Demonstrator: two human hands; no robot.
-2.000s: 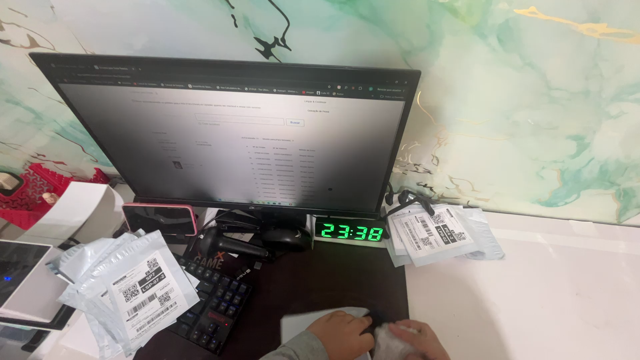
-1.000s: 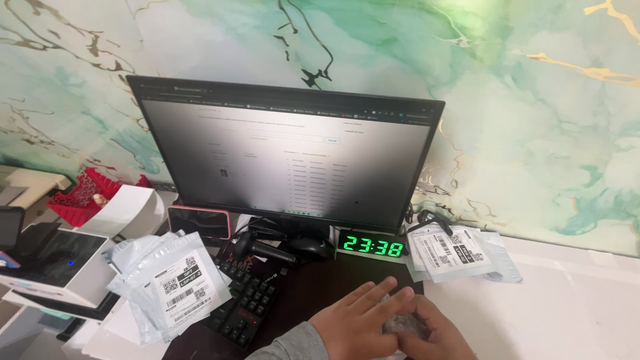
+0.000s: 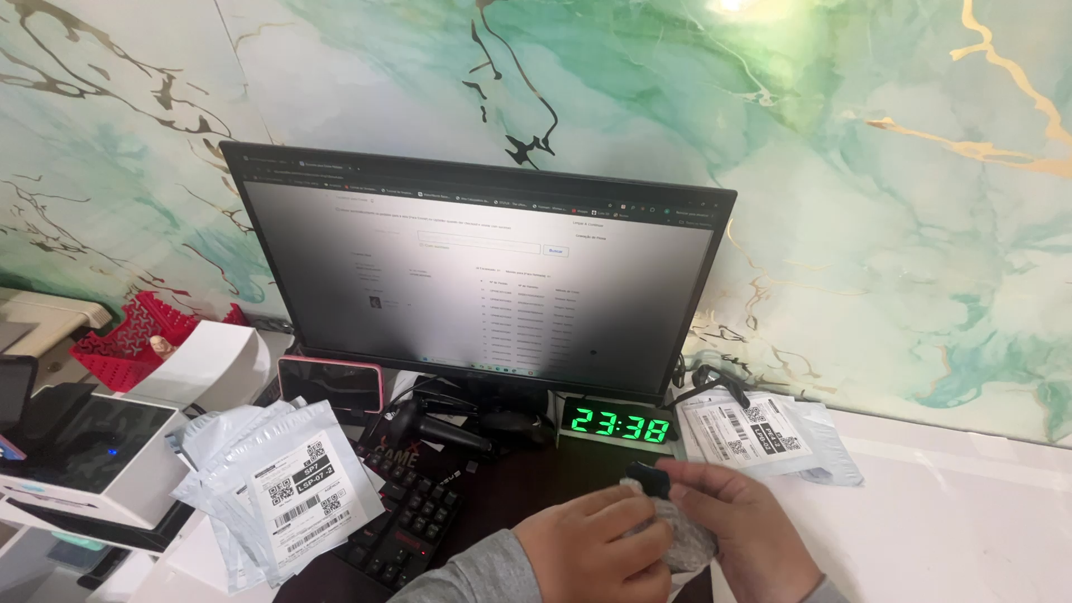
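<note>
My left hand (image 3: 595, 540) grips one side of a translucent, crinkled plastic bag (image 3: 688, 543) low in the view, right of centre. The thumb and fingers of my right hand (image 3: 741, 515) pinch a small dark item (image 3: 649, 479) at the bag's upper end. What the bag holds cannot be made out. Both hands are over the dark desk mat (image 3: 523, 494), in front of a digital clock (image 3: 615, 425) with green digits. The black keyboard (image 3: 406, 519) lies left of my left hand.
A monitor (image 3: 486, 276) stands behind the hands. Labelled grey mailing bags (image 3: 314, 494) are stacked at the left, and more mailing bags (image 3: 749, 435) lie at the right. A handheld scanner (image 3: 440, 427), a pink-edged phone (image 3: 331, 383), a white printer (image 3: 151, 469) and a red basket (image 3: 126, 343) are also there.
My hands have risen from the bottom of the view with the plastic bag. One second ago my left hand lay across it with fingers spread; now the dark item shows between my right fingers.
</note>
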